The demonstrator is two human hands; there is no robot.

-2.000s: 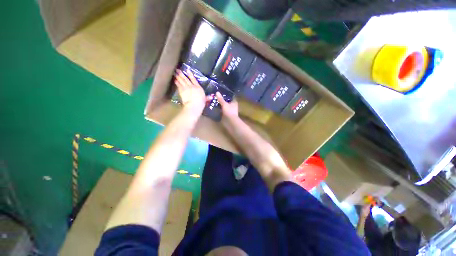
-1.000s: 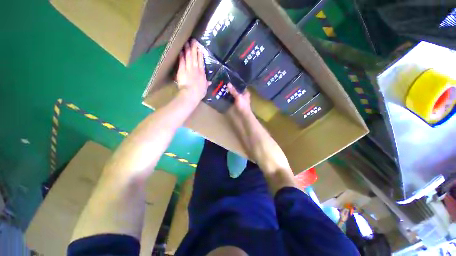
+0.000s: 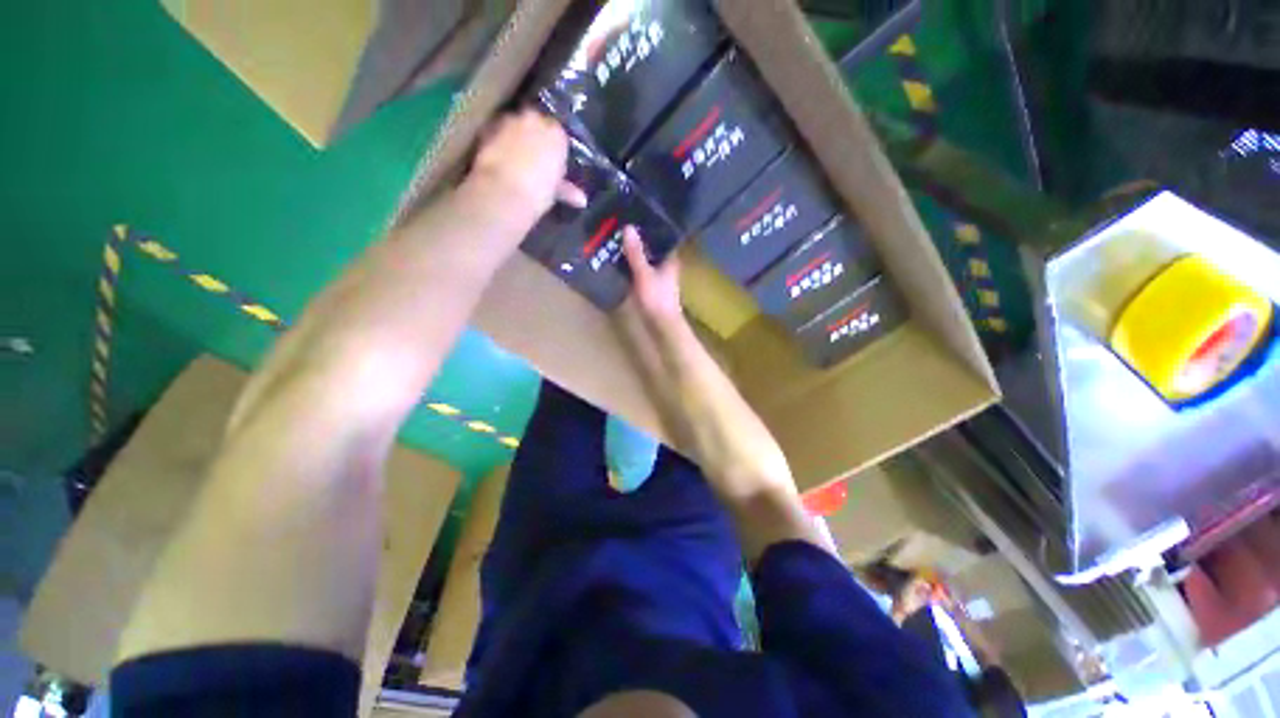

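An open brown shipping carton lies in front of me. Black film-wrapped product boxes stand in a row along its far side, with others at its left end. My left hand is at the left wall, fingers bent down over the edge of a black box; the fingertips are hidden. My right hand has its thumb on the face of a near black box; its other fingers are hidden at the box's side. The brown carton bottom shows between the near box and the far row.
Yellow tape rolls lie on a metal table at right. Another carton is at upper left, a flat brown carton at lower left. A person's hand shows at lower right, near a red stool.
My left hand has gone from lying flat on the boxes to bent fingers at the left wall. My right hand stays at the near box. The view has shifted slightly.
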